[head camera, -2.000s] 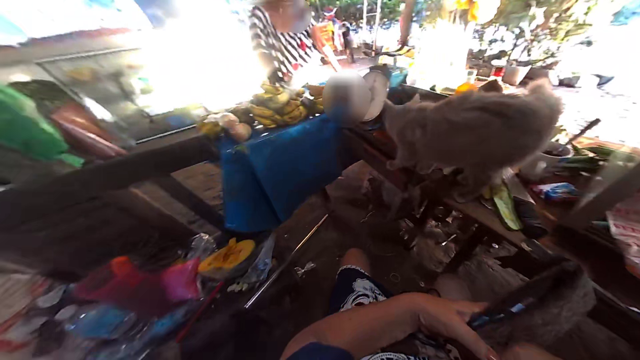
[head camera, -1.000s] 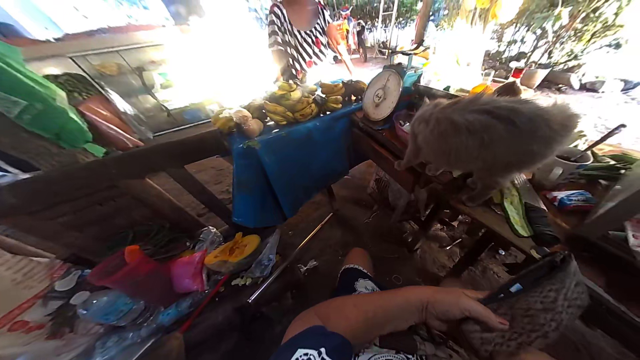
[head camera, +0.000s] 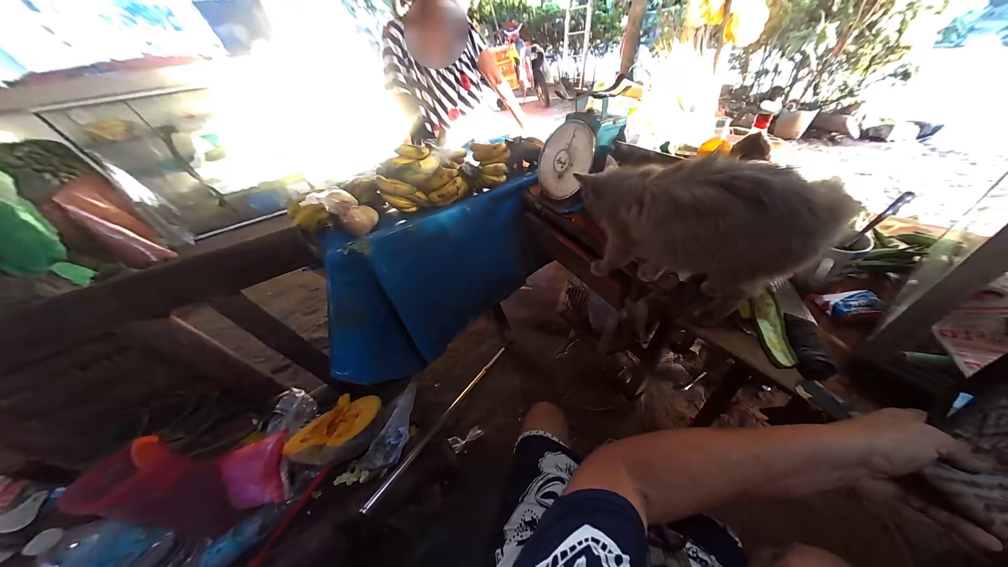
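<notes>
My left hand (head camera: 906, 461) reaches to the lower right, fingers spread and blurred, against a grey, rough-textured thing (head camera: 976, 492) cut off by the frame edge; its kind is unclear. My right hand is not in view. Left of my left hand, a cut green vegetable (head camera: 773, 327) lies on a wooden bench (head camera: 744, 354), beside a dark, rounded thing (head camera: 809, 346). A grey long-haired cat (head camera: 717, 216) stands over the bench, its head near a round dial scale (head camera: 567, 157).
Banana bunches (head camera: 421, 177) lie on a blue-covered table (head camera: 441, 276). A person in a striped top (head camera: 441, 87) stands behind it. A metal rod (head camera: 433, 429), cut pumpkin (head camera: 335, 429) and plastic bags (head camera: 157, 488) lie low at left. A slanted wooden beam (head camera: 937, 291) crosses at right.
My left hand has moved right along the grey, rough-textured thing, and its fingers have spread. The cat stays by the scale.
</notes>
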